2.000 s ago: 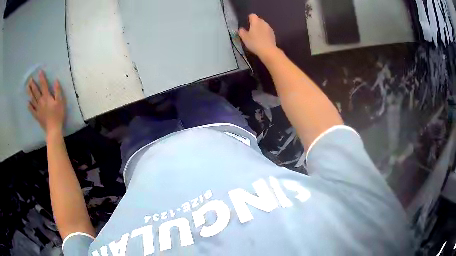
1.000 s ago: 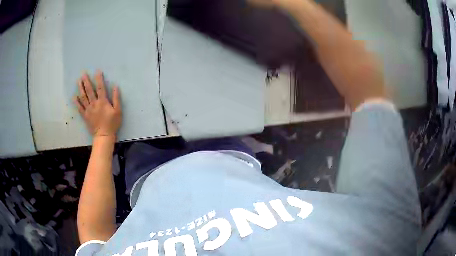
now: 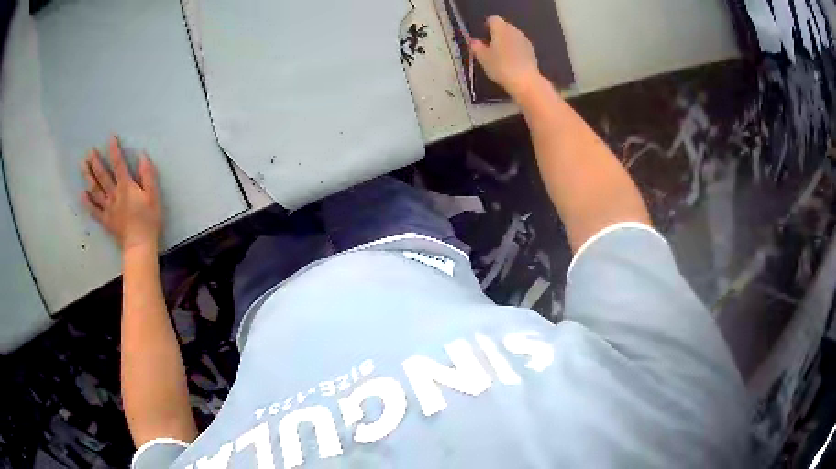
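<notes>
My left hand [image 3: 124, 197] lies flat with its fingers spread on a pale grey-blue sheet [image 3: 110, 78] at the table's left part. It holds nothing. My right hand [image 3: 509, 59] is on a dark panel stack [image 3: 545, 50] at the upper right, with its fingertips at the stack's left edge. Whether they pinch a layer is not clear. Another pale grey-blue sheet [image 3: 307, 92] lies between my hands, its near edge at the table's edge.
Off-white underlay paper [image 3: 435, 87] with dark marks shows beside the middle sheet. The dark floor [image 3: 642, 174] holds scattered scraps. Shiny pale strips [image 3: 788, 46] hang at the upper right. The table's front edge runs close to my body.
The dark panel that my right hand swept across the table now lies at the right, leaving the pale middle sheet uncovered. My left hand moved from the dark-edged sheet's earlier spot and remains flat.
</notes>
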